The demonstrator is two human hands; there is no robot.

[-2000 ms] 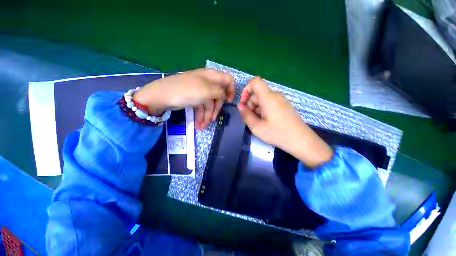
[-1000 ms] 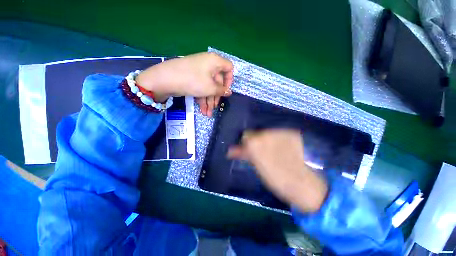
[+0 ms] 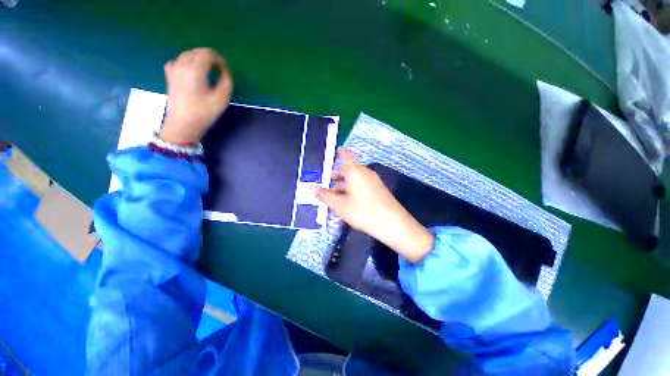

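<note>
A matte black film sheet with a white border (image 3: 257, 165) lies left of centre. A blue-and-white label (image 3: 310, 177) sits near its right end. A glossy black panel (image 3: 470, 220) lies on a silvery foam mat (image 3: 441, 170), partly hidden by my right arm. My left hand (image 3: 197, 92) is over the sheet's upper left part, its fingers curled in a ring; nothing shows in it. My right hand (image 3: 360, 198) is between sheet and panel, fingertips at the sheet's right edge by the label. Whether it grips anything cannot be told.
Another black panel (image 3: 613, 169) lies on a pale mat at the right, beside grey-white plastic (image 3: 643, 81). A blue block with a white edge (image 3: 599, 349) is at the lower right. Brown cardboard (image 3: 66, 220) shows at the lower left, beyond the green bench.
My left hand has left the panel's upper left corner and moved left over the sheet. My right hand has moved left from over the panel to the sheet's edge. The view has shifted.
</note>
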